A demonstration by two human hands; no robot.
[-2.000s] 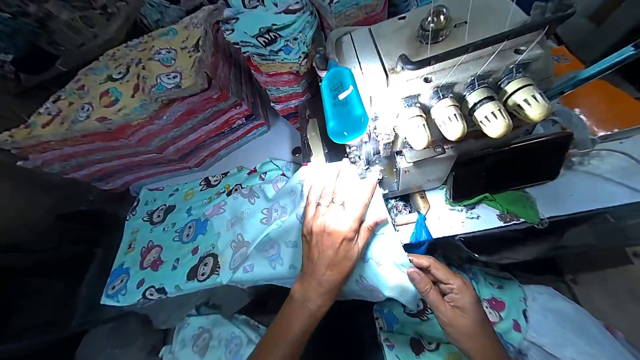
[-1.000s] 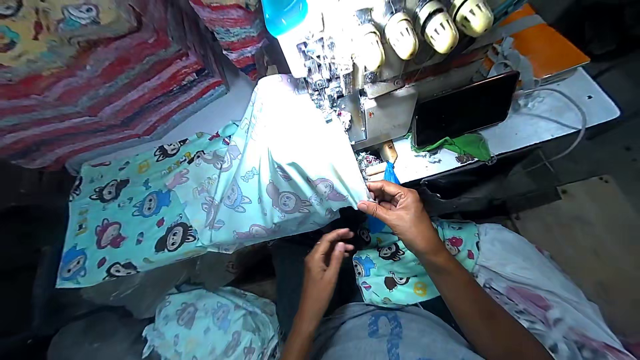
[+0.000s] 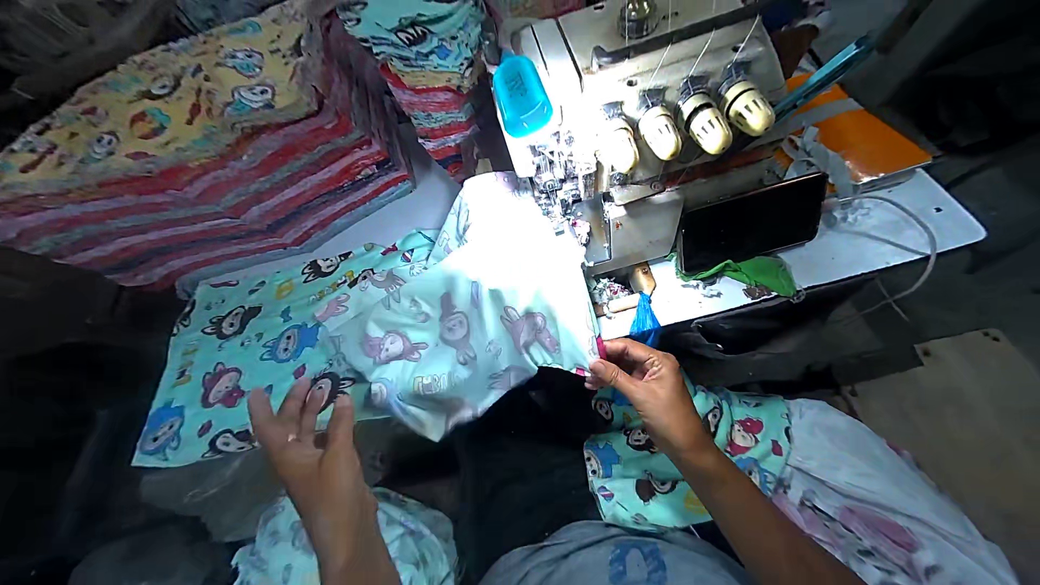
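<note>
A mint-green cartoon-print fabric piece (image 3: 463, 325) runs from the needle area of an overlock sewing machine (image 3: 569, 179) down to the front left, its far edge lost in the lamp's glare. My right hand (image 3: 646, 386) pinches the fabric's near right corner between thumb and fingers, by a narrow pink edge. My left hand (image 3: 313, 443) is raised with fingers spread near the fabric's lower left part; whether the fingertips touch it I cannot tell. More of the same print (image 3: 650, 471) lies over my lap beneath my right forearm.
Stacks of folded printed fabric (image 3: 268, 187) stand behind on the left. A dark phone (image 3: 751, 223) leans against the machine, with a green cloth (image 3: 751, 276) below it. An orange folder (image 3: 861, 138) and a cable (image 3: 930, 260) lie at right. Bundled fabric (image 3: 406, 536) sits below.
My left hand lay on the fabric by the needle area, drew back towards my lap, and is now further left with fingers spread. My right hand has taken hold of the fabric's corner.
</note>
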